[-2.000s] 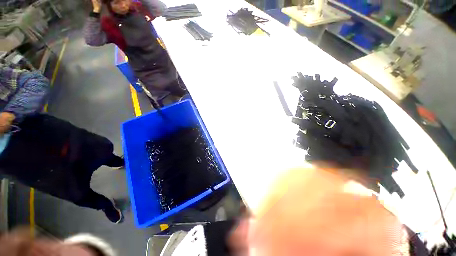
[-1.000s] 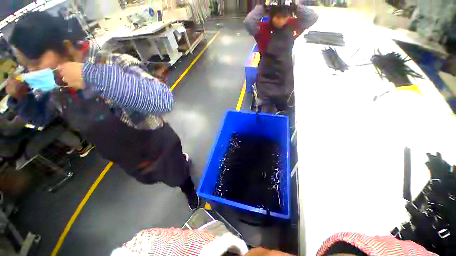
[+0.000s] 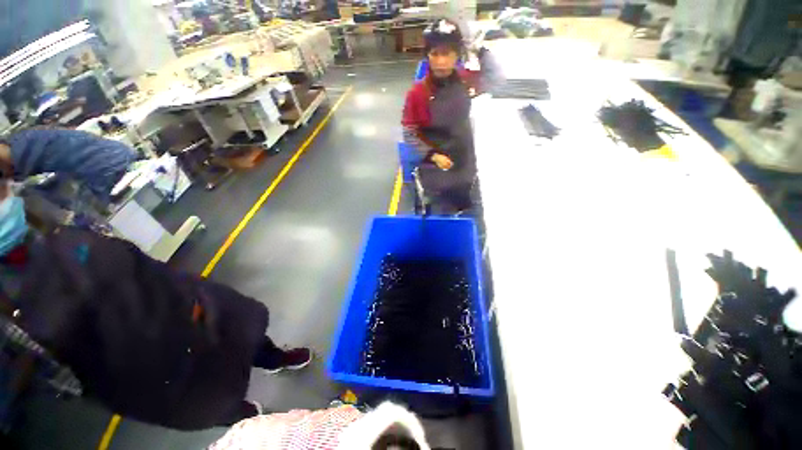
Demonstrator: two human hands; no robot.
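Neither of my hands shows. A pink-red striped sleeve cover with a white fuzzy edge is cut off by the bottom edge; any hand there is hidden or outside the picture. A deep blue bin stands on the floor against the table, holding black straps with silver fittings. A large pile of black webbing straps with metal rings lies on the white table at the right. One straight black strap lies beside the pile.
A person in a dark apron stands beyond the bin. Another masked person is close at the left. Smaller strap bundles and a spread bundle lie farther up the table. Machine tables line the grey aisle.
The view has turned. The second striped sleeve has left the picture. The person beyond the bin has lowered the arms from the head. The near-left person now sits lower and farther left in view.
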